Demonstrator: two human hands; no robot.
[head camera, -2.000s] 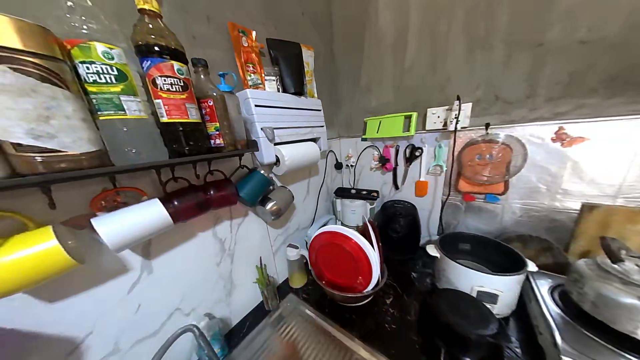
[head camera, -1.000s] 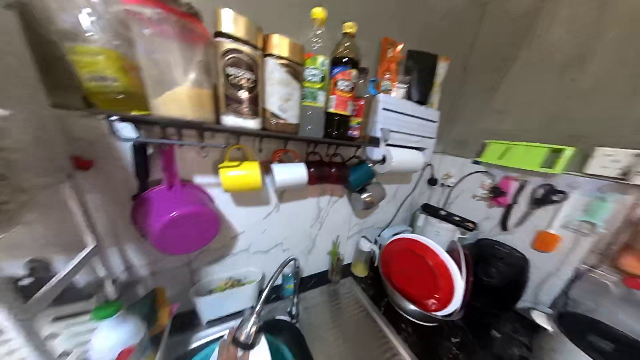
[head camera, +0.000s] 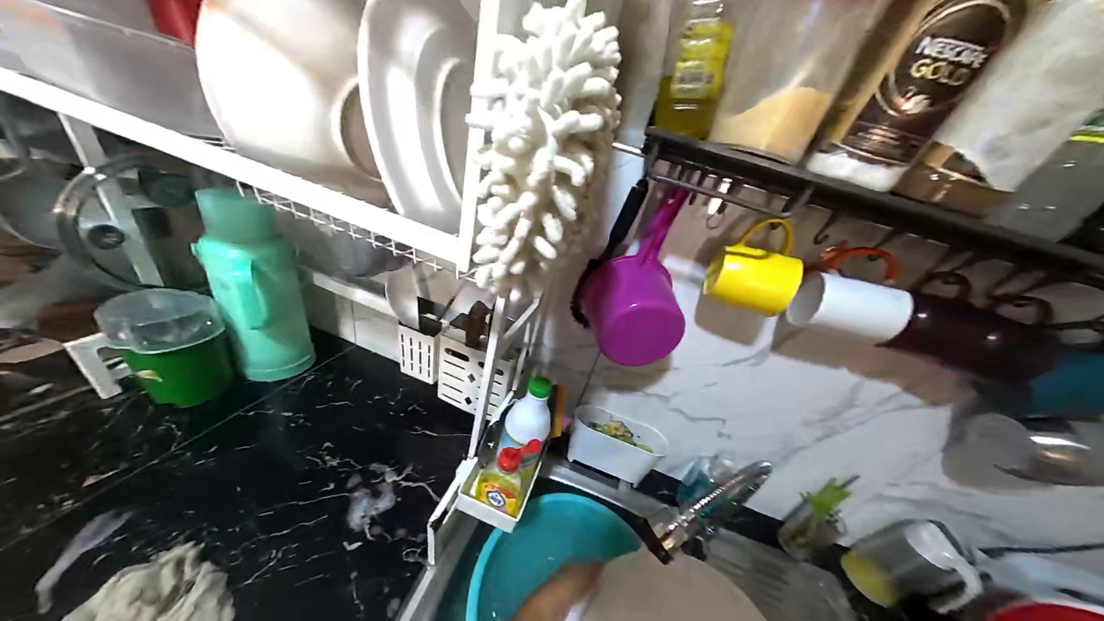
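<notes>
At the bottom edge, my left hand (head camera: 556, 593) is partly in view and blurred, over a teal basin (head camera: 552, 539) in the sink. It is at the left edge of a pale round thing, apparently a plate (head camera: 668, 591), and seems to grip it. Most of the plate is cut off by the frame. Just above the plate is the metal faucet (head camera: 711, 509). My right hand is not in view.
A dish rack (head camera: 345, 211) with plates stands at upper left, a chenille duster (head camera: 543, 147) hanging from its post. A caddy (head camera: 487, 511) holds bottles beside the basin. A cloth (head camera: 159, 591) lies on the black counter. A purple dipper (head camera: 636, 310) and a yellow mug (head camera: 755, 278) hang under the shelf.
The view has swung far to the left, from the rice cooker side to the dish rack and counter. The basin and plate appear at the bottom in the last two frames.
</notes>
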